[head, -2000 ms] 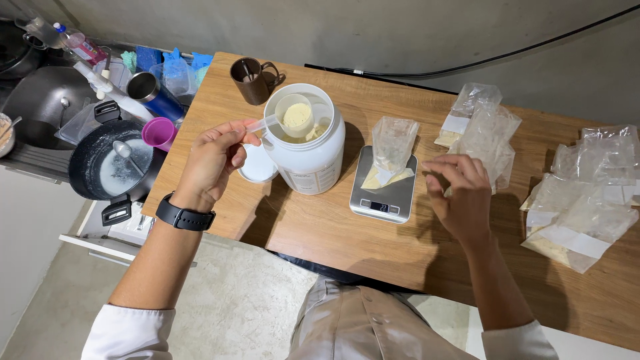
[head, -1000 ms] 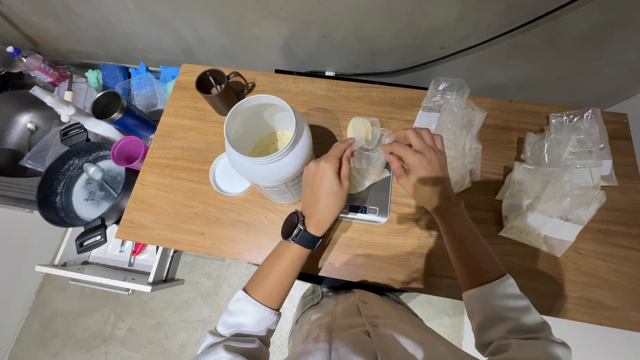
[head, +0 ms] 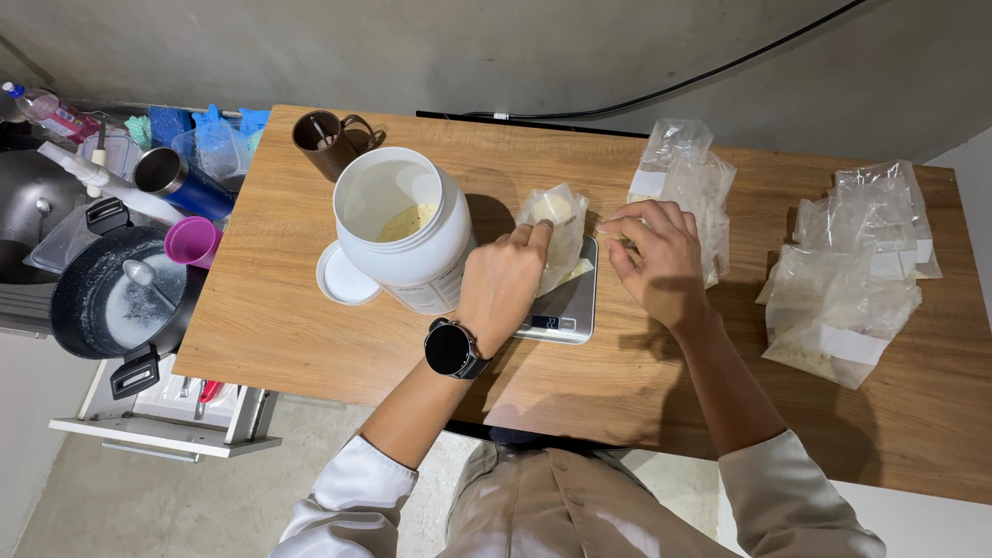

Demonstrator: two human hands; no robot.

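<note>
My left hand (head: 505, 280) is at the mouth of a clear plastic bag (head: 561, 252) with powder in its lower corner; a scoop of pale powder shows through the film. Its grip on the scoop is partly hidden. Under the bag lies a digital kitchen scale (head: 583, 314) with a lit display. To the right of the bag, my right hand (head: 659, 260) is raised with its fingers apart, holding nothing visible. Left of the scale stands a white plastic tub (head: 418, 256), its lid off and yellowish powder inside. The white lid (head: 347, 273) lies beside it.
A brown mug (head: 329, 151) stands behind the tub. Plastic bags with white labels lie behind my right hand (head: 682, 186) and farther right (head: 837, 310). At left are a pot (head: 74, 310), a magenta cup (head: 191, 242), a blue tumbler (head: 198, 190) and an open drawer (head: 163, 435).
My left hand has moved from beside the tub, with the powder-filled scoop, to the bag on the scale. My right hand was at the bag a second ago and is now apart from it.
</note>
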